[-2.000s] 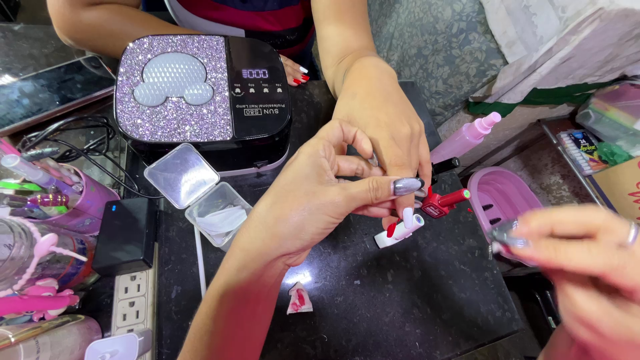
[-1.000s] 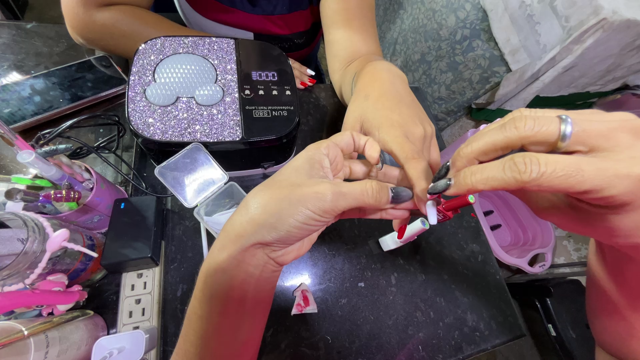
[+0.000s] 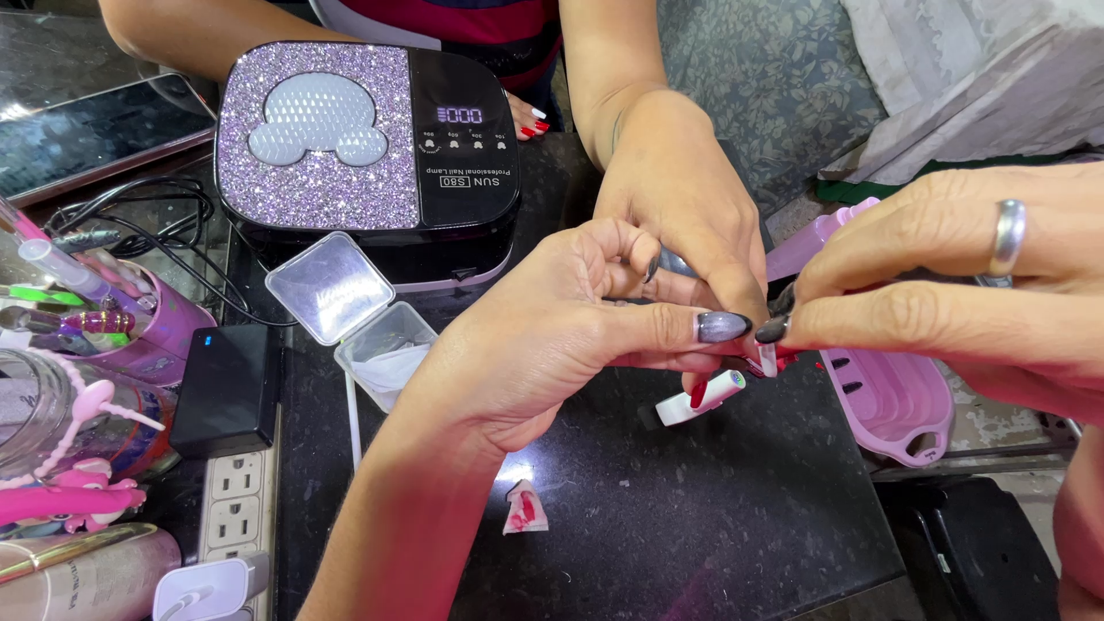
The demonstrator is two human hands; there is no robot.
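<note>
My left hand [image 3: 586, 336] holds a finger of another person's hand [image 3: 690, 198] between thumb and fingers. From the right, my right hand [image 3: 931, 276], with a ring on one finger, has its fingertips at that finger's white nail [image 3: 767, 358]; whether they pinch a small piece there I cannot tell. A white nail polish bottle [image 3: 700, 398] lies on the black table just below, beside a red nail of the person. Left of the hands is a nail lamp [image 3: 366, 138] with a glittery top. An open clear plastic box [image 3: 388, 349] with white contents is near my left wrist.
A stained scrap of wipe [image 3: 524, 509] lies on the table. Pink tub [image 3: 906, 405] stands at the right edge. On the left are a black adapter [image 3: 226, 388], a power strip [image 3: 233, 500], cables, a phone [image 3: 103, 134] and a pink cup of tools [image 3: 164, 336]. The person's other hand rests behind the lamp.
My right hand has come in from the lower right to the person's fingertip. My left hand keeps its hold on the finger. The red bottle seen earlier is now mostly hidden.
</note>
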